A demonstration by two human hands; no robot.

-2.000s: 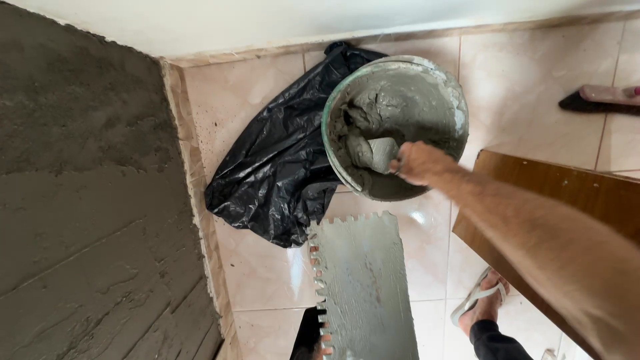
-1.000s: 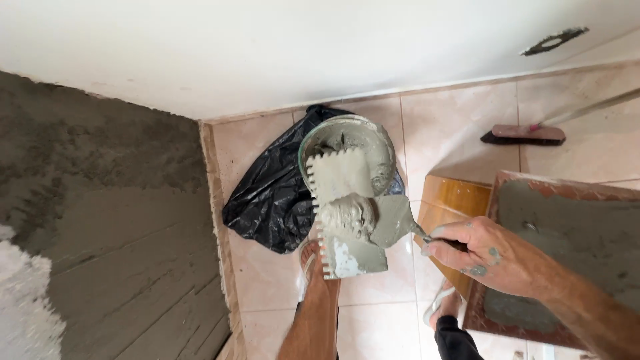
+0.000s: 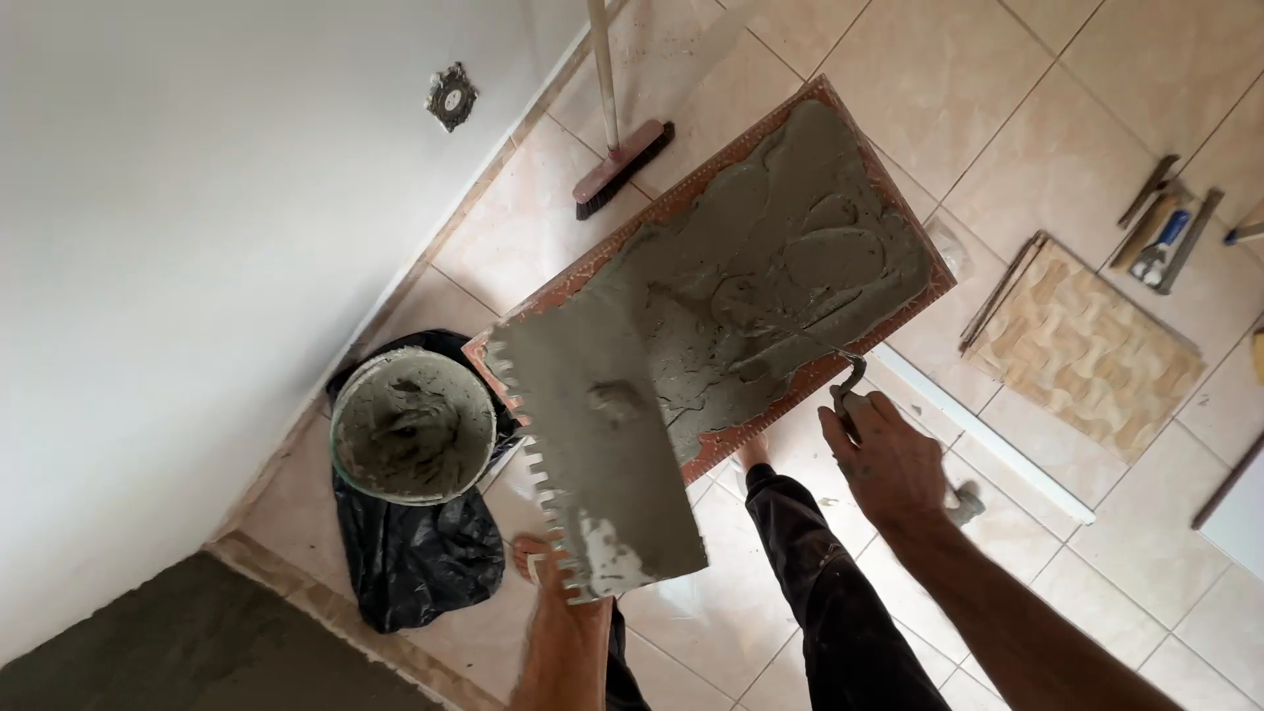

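Note:
My right hand [image 3: 884, 454] grips the handle of a pointed trowel, whose blade rests in wet mortar [image 3: 849, 247] spread over the back of a large reddish tile [image 3: 474, 351]. A notched trowel [image 3: 607, 434] lies across the view at lower left of the tile, mortar-coated, with a small lump on its face. My left forearm [image 3: 568, 652] reaches up beneath it; the left hand is hidden under the plate, so its grip does not show. A bucket [image 3: 341, 444] with mortar inside stands on a black plastic bag [image 3: 425, 573] to the left.
A push broom [image 3: 620, 173] stands by the wall with a socket [image 3: 452, 99]. Right of the tile are a white strip [image 3: 987, 434], stacked patterned tiles [image 3: 1086, 346] and several hand tools [image 3: 1170, 232]. Mortar covers the surface [image 3: 197, 652] at lower left. My legs are below the tile.
Two seconds ago my right hand was in the bucket; one second ago it held the small trowel against the notched trowel. Now that trowel is at the mortar-covered tile. The view has turned right.

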